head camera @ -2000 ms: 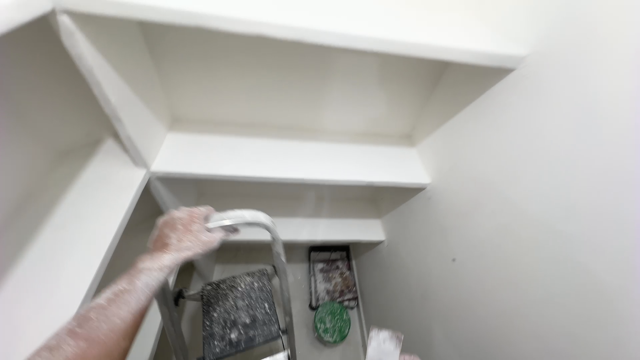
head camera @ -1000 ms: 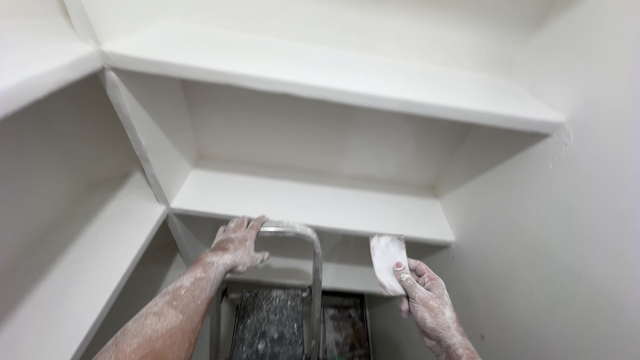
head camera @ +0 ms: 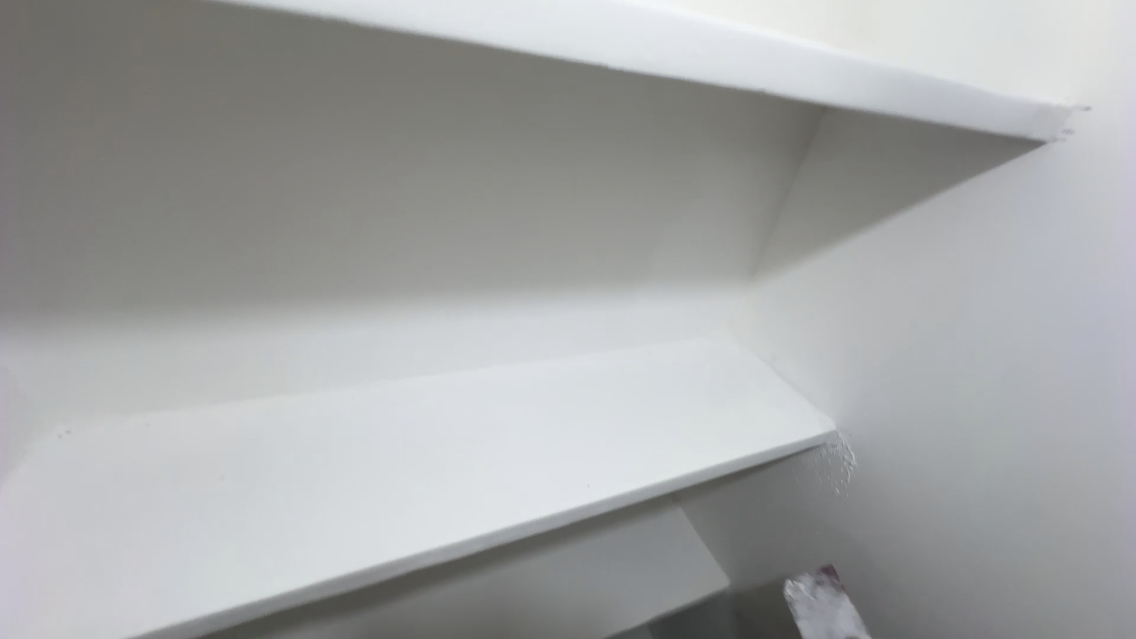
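Note:
At the bottom edge, right of centre, the end of a flat piece smeared with white, perhaps sandpaper or a scraper (head camera: 824, 605), pokes into view in front of the wall. Whatever holds it lies below the frame. Neither my left hand nor my right hand shows. A white shelf (head camera: 444, 453) crosses the middle, and its front corner meets the right wall (head camera: 976, 355) beside a rough white patch (head camera: 839, 460). Higher up, another white shelf (head camera: 710, 53) runs to the same wall, with small rough marks at its end.
Below the middle shelf, a lower white shelf (head camera: 621, 564) ends near the wall. The shelf edges jut out toward me. A blurred grey area lies under the lower shelf at the bottom.
The view has shifted up to the higher shelves. Both hands and the stepladder have left the frame; a second ago my left hand was at its rail and my right hand held a white-smeared piece.

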